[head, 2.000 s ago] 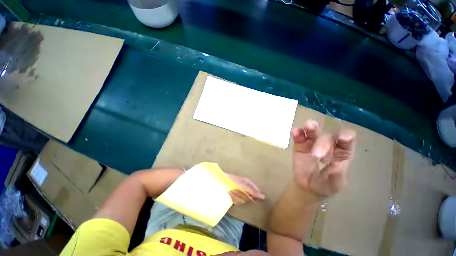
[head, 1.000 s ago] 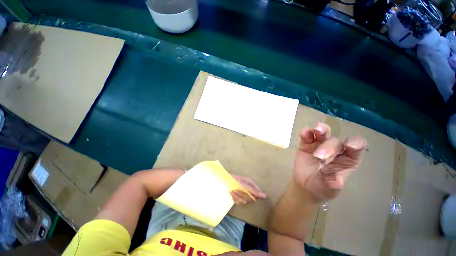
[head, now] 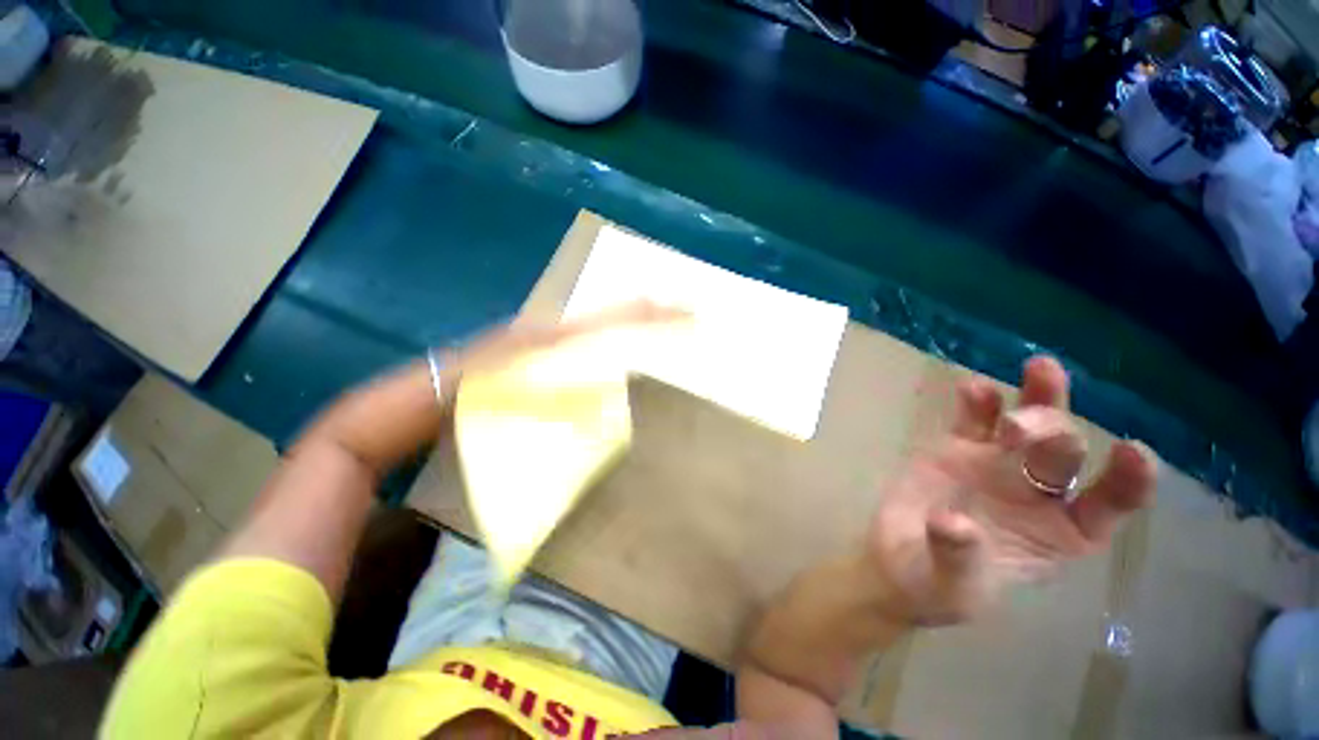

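Note:
My left hand (head: 557, 336), blurred, is raised and stretched over the left end of the white stack of label sheets (head: 723, 336). It holds a yellow label sheet (head: 543, 448), which hangs below the hand, also blurred. My right hand (head: 1013, 499) is held up over the cardboard mat (head: 694, 499), palm up, fingers curled and apart, with a ring on one finger. No object shows in it; a tiny label at the fingertips cannot be made out.
A clear-walled housing (head: 574, 65) stands on the green surface (head: 810, 174) beyond the mat. Another housing (head: 1287, 677) is cut off at the right edge. A second cardboard sheet (head: 217, 188) lies at left, a carton (head: 181, 484) below it. Plastic bags (head: 1258, 217) are at upper right.
My left hand has moved up and forward from my lap with the yellow sheet. My right hand has shifted right and its fingers have spread. The far housing has moved right.

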